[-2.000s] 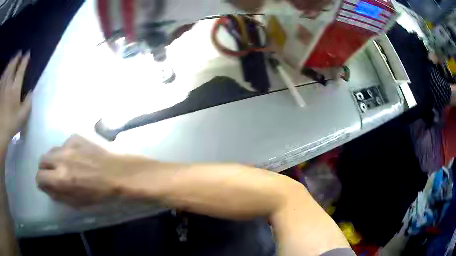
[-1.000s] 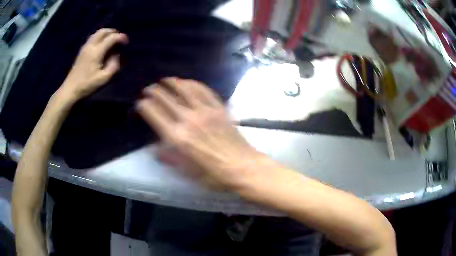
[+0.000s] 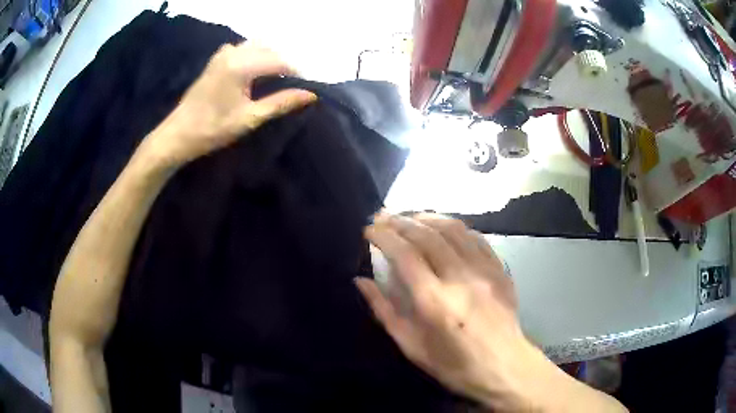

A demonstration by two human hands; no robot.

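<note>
A large dark garment piece (image 3: 242,242) covers the left of the table and hangs over the front edge. My left hand (image 3: 230,101) lies on its upper part, thumb and fingers around a raised fold of the cloth. My right hand (image 3: 452,298) is at the cloth's right edge, fingers slightly apart and blurred; whether it grips the edge cannot be told. The cloth's upper right corner reaches the bright, glaring needle area of the sewing machine (image 3: 484,48). The needle itself is lost in glare.
A dark scrap (image 3: 541,214) lies on the machine bed near a round metal disc (image 3: 482,155). Orange-handled scissors (image 3: 575,149), a dark strip (image 3: 605,181) and a white stick (image 3: 640,234) lie under the machine arm. A ribbed knob (image 3: 591,62) is on the head.
The view has shifted left. The garment has come onto the table and now hangs over the front edge. My left hand has moved toward the needle area; my right hand is at the cloth's right edge.
</note>
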